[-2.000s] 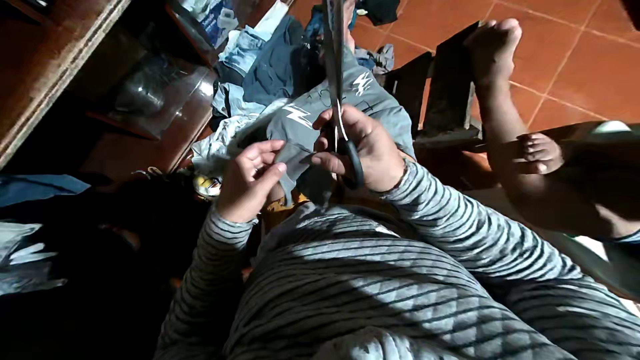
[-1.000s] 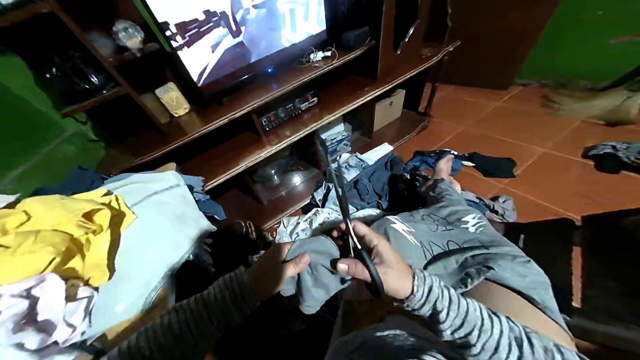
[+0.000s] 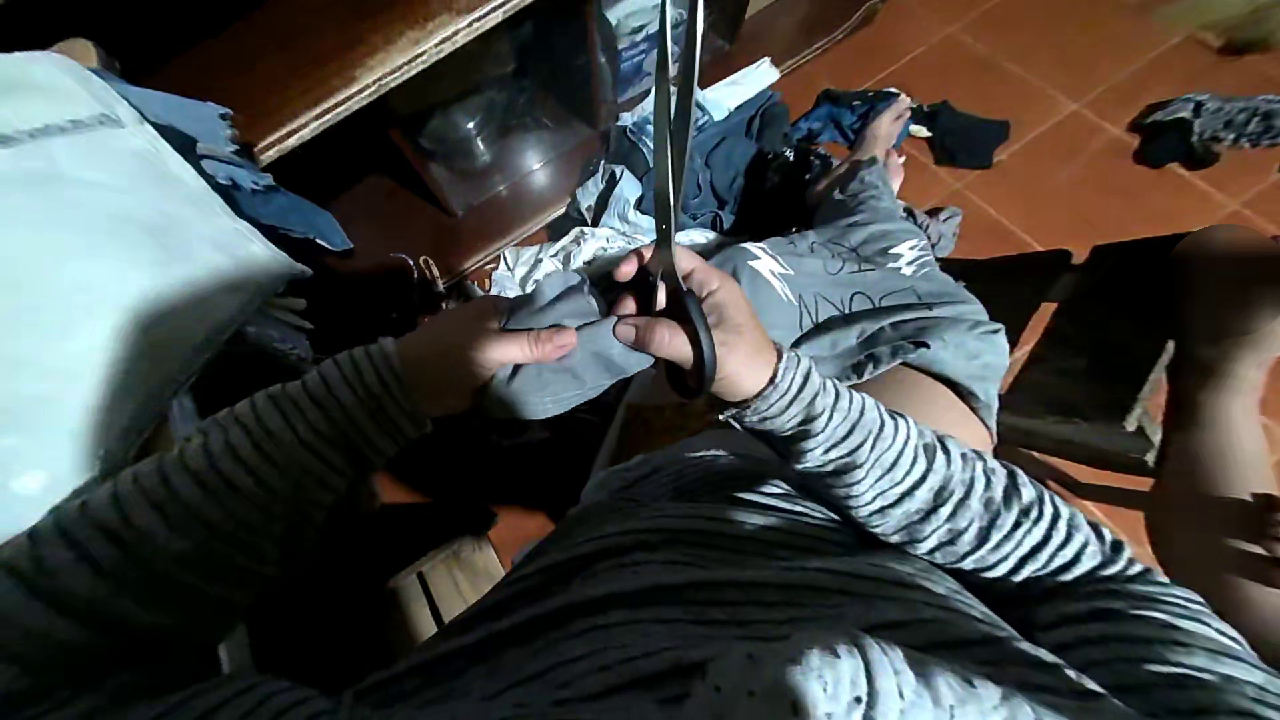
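My left hand [image 3: 480, 350] holds a piece of grey fabric [image 3: 570, 365], with the thumb lying on top of it. The scissors [image 3: 668, 180] have black handles and long metal blades, parted slightly and pointing away from me. My right hand [image 3: 715, 325] has its fingers around the handles, and its thumb and fingertips also pinch the grey fabric's right edge. Just beyond the right hand, a grey garment [image 3: 870, 290] with white lightning-bolt prints and dark lettering lies across my leg. Whether the held fabric joins that garment cannot be told.
Dark and pale clothes [image 3: 710, 160] are heaped beyond the hands. A wooden shelf edge [image 3: 380, 80] runs across the upper left, above a clear plastic container [image 3: 480, 150]. Pale cloth [image 3: 120, 260] fills the left side. Black clothing [image 3: 965, 135] lies on the tiled floor; another person's leg [image 3: 1215, 400] is at right.
The view has swung up and left, then back down. Both hands have stayed close together; the left hand now has its thumb over a wider fold of grey fabric than two seconds ago.
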